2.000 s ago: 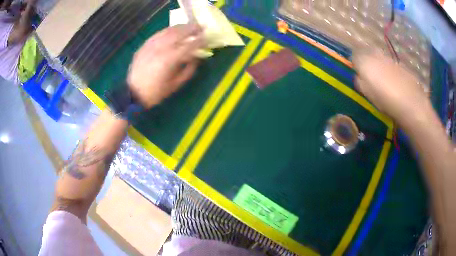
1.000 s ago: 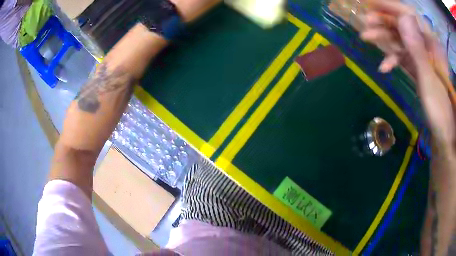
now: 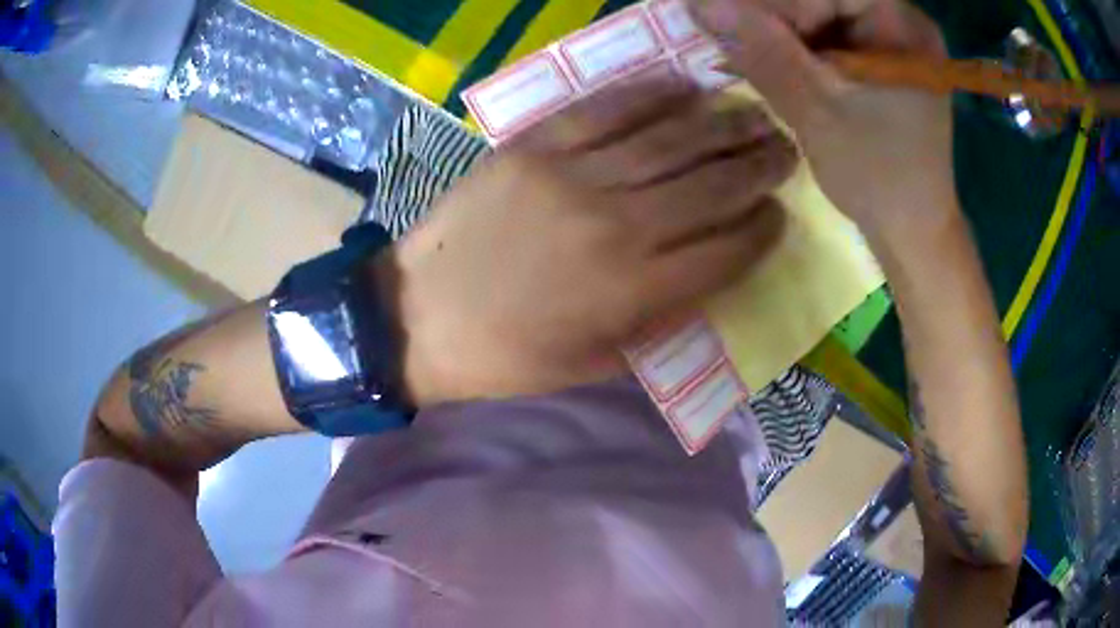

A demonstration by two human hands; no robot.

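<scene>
A label sheet (image 3: 516,96) with red-bordered white labels on pale-yellow backing is held up close in front of me. My left hand (image 3: 602,233) lies across the sheet and holds it; its fingers are blurred. My right hand (image 3: 847,111) is at the sheet's top edge, with an orange pen (image 3: 915,69) lying across it and pointing right. The right fingertips are partly cut off by the top edge, so their exact hold is hard to tell. A round metal unit (image 3: 1032,80) stands on the green mat behind the pen, partly hidden.
The green area sign (image 3: 863,321) shows partly behind the sheet at the bench's yellow-taped front edge. A clear blister tray (image 3: 276,86) over brown board (image 3: 252,202) is at the left. Another brown board (image 3: 835,491) with a dark-edged tray is below right.
Both hands have come in close to my body. The label sheet is now held up between them, with the orange pen at my right hand. The view has tilted down towards my lap.
</scene>
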